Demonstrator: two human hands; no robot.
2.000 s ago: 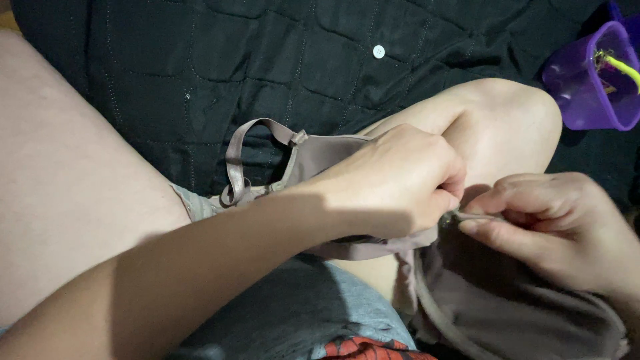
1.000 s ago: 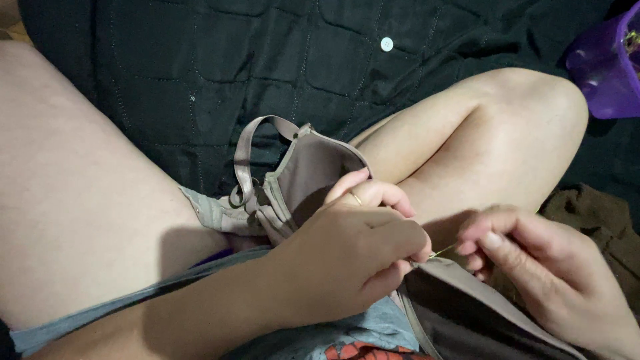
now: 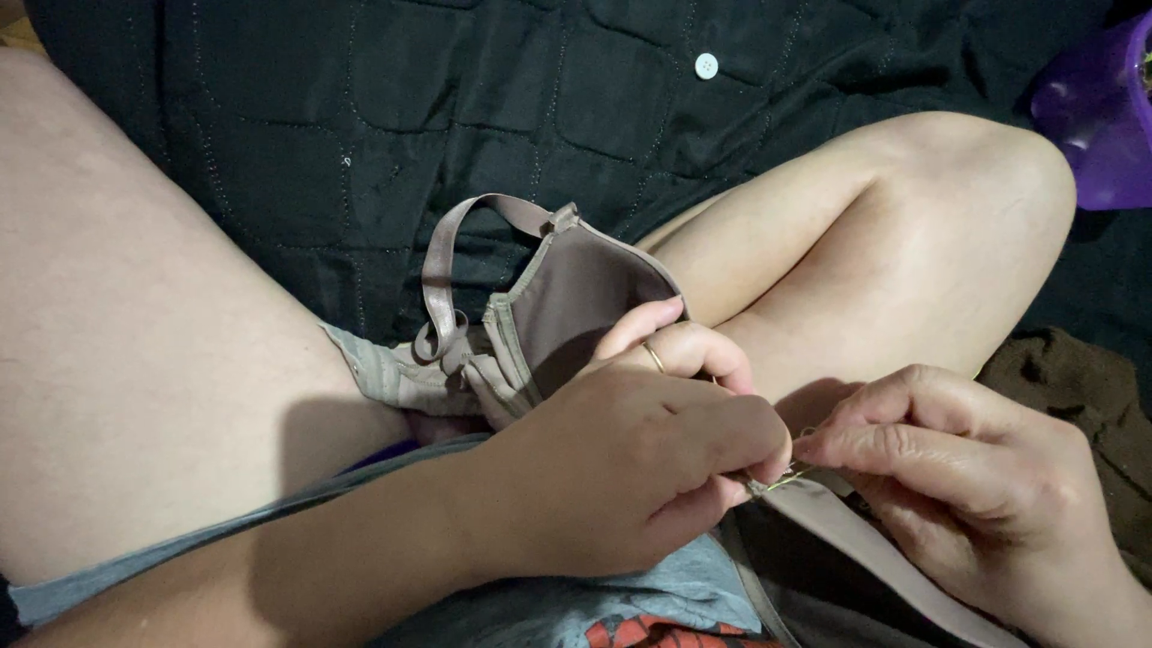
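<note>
A mauve-grey bra (image 3: 598, 297) lies across my lap, one cup and a looped strap to the left, the other cup at the lower right. My left hand (image 3: 675, 441) pinches the bra's edge between the cups, and a ring is on one finger. Close beside it, my right hand (image 3: 954, 486) has thumb and forefinger pressed together on a thin yellowish thread (image 3: 790, 477) that runs to the pinched edge. Whether a needle is between the fingertips cannot be told.
My bare legs frame a dark quilted cover (image 3: 405, 108). A white button (image 3: 706, 66) lies on it beyond the bra. At the upper right stands a purple plastic container (image 3: 1093, 117). Brown fabric (image 3: 1062, 396) is bunched beside my right hand.
My right hand, which was at the bra's edge two seconds ago, has shifted slightly off it, and thread now shows between the hands. My left hand keeps its pinch on the bra.
</note>
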